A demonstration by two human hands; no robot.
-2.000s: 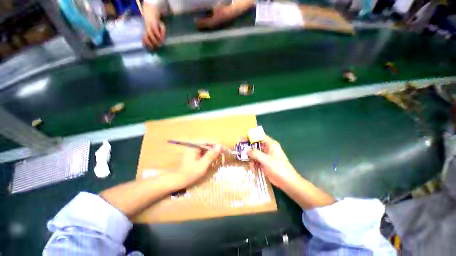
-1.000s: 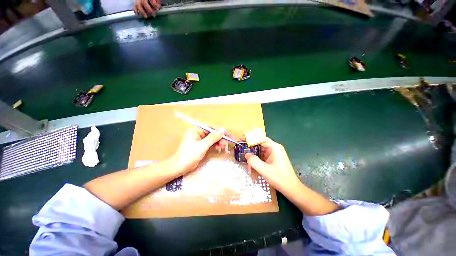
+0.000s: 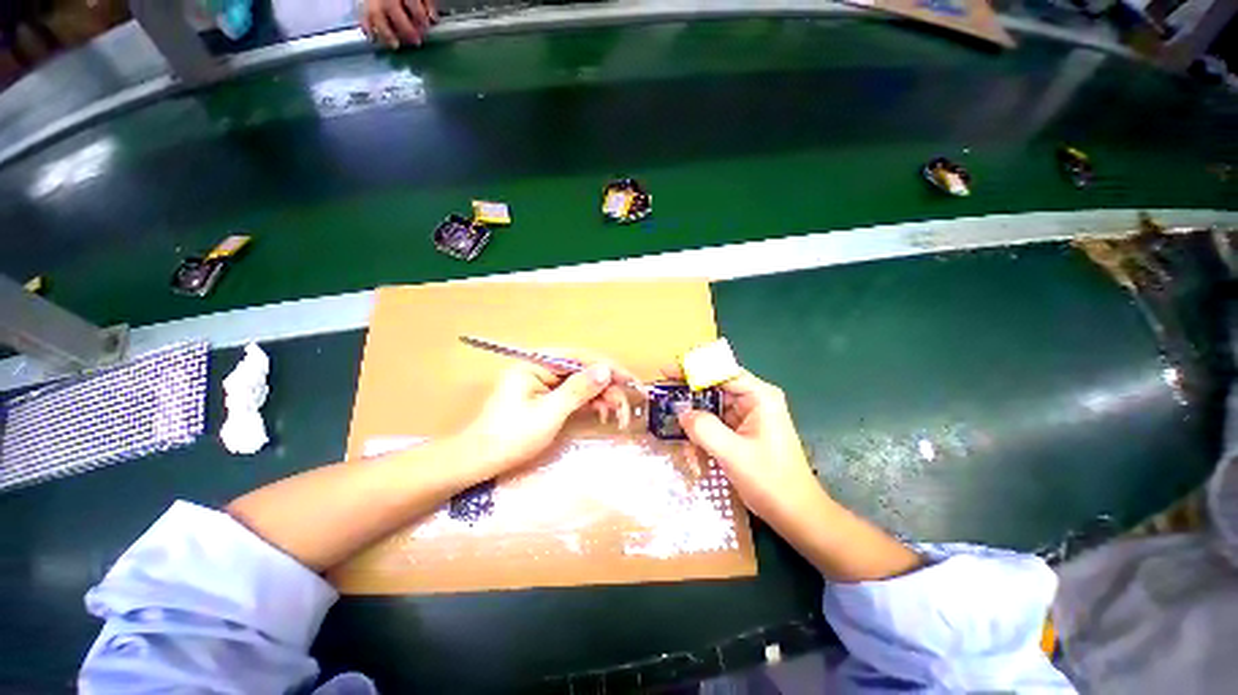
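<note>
My left hand [image 3: 543, 406] holds the tweezers [image 3: 523, 356] like a pen, with their tip at the left edge of the device unit. My right hand [image 3: 758, 441] grips the black device unit [image 3: 669, 413], thumb on its lower part, above the cardboard sheet. The battery [image 3: 710, 364], pale with yellow edges, sticks up behind the unit by my right fingers. The clear release sheet [image 3: 584, 502] lies glaring on the cardboard sheet [image 3: 435, 319] below my hands. A black die-cut sheet [image 3: 473, 502] lies beside my left forearm. Whether the tweezers hold a piece cannot be told.
Several units, such as one at centre [image 3: 626, 201], lie on the green conveyor belt [image 3: 788, 136] beyond the pale rail [image 3: 815, 258]. A dotted sheet [image 3: 109, 411] and a crumpled tissue [image 3: 246, 401] lie left of the cardboard. Another person's hand [image 3: 398, 21] is at the far edge.
The belt units have shifted left. The view tilted down early on, then held steady. The held unit and battery have moved slightly right since a second ago; both hands keep their holds.
</note>
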